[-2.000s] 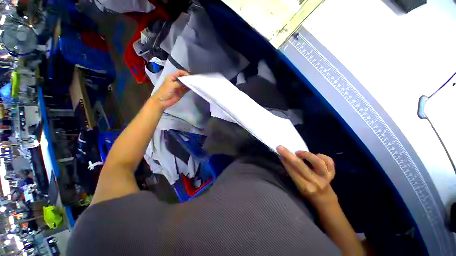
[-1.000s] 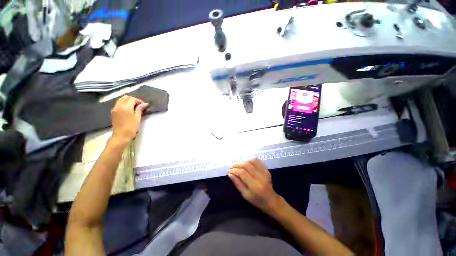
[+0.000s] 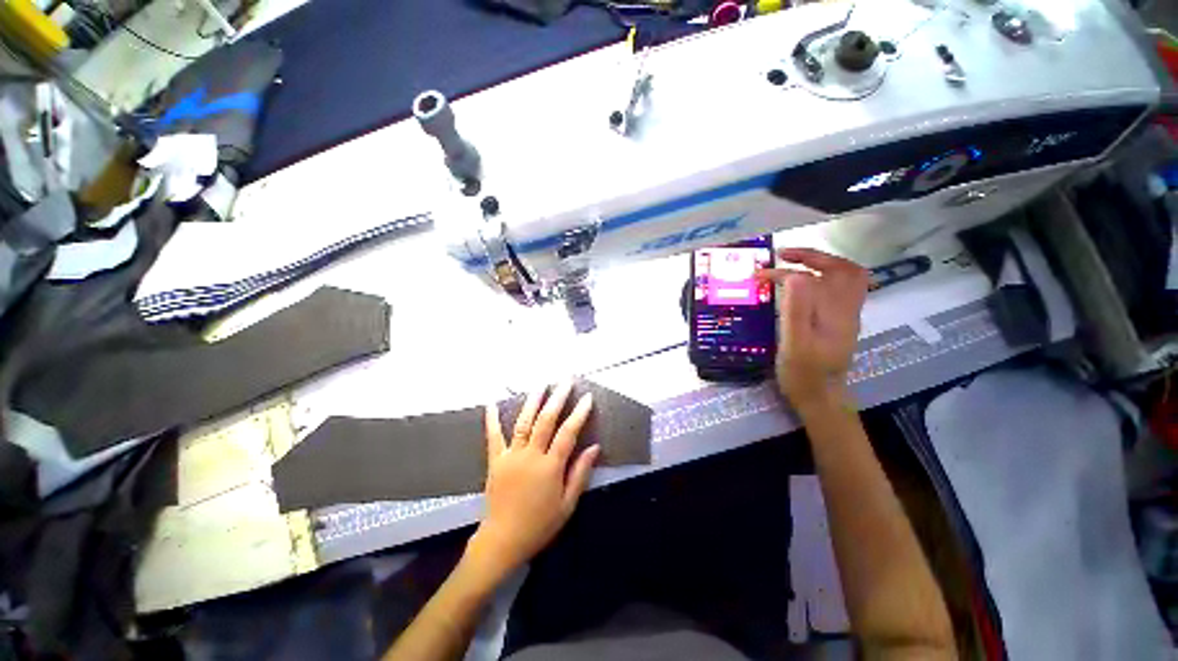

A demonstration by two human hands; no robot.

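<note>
A dark grey collar or waistband piece (image 3: 401, 457) with angled ends lies flat along the table's front edge. My left hand (image 3: 540, 458) rests flat on its right part, fingers spread. My right hand (image 3: 822, 316) is at the right side of the smartphone (image 3: 734, 310), a fingertip on or just over its lit pink-red screen. Another dark grey piece (image 3: 207, 372) lies further back at left. The sewing machine (image 3: 620, 233) stands behind, with its presser foot area (image 3: 530, 291) beyond my left hand; no fabric shows under it.
A stack of cut pieces (image 3: 258, 265) lies behind the dark piece. A printed ruler (image 3: 711, 420) runs along the front edge. A slim black tool (image 3: 899, 273) lies right of the phone. Fabric is heaped at left (image 3: 78, 297), and a pale grey piece (image 3: 1053, 484) hangs at lower right.
My left hand has moved right from the back-left piece onto a dark piece now lying at the front edge. My right hand has moved from the front edge up to the phone.
</note>
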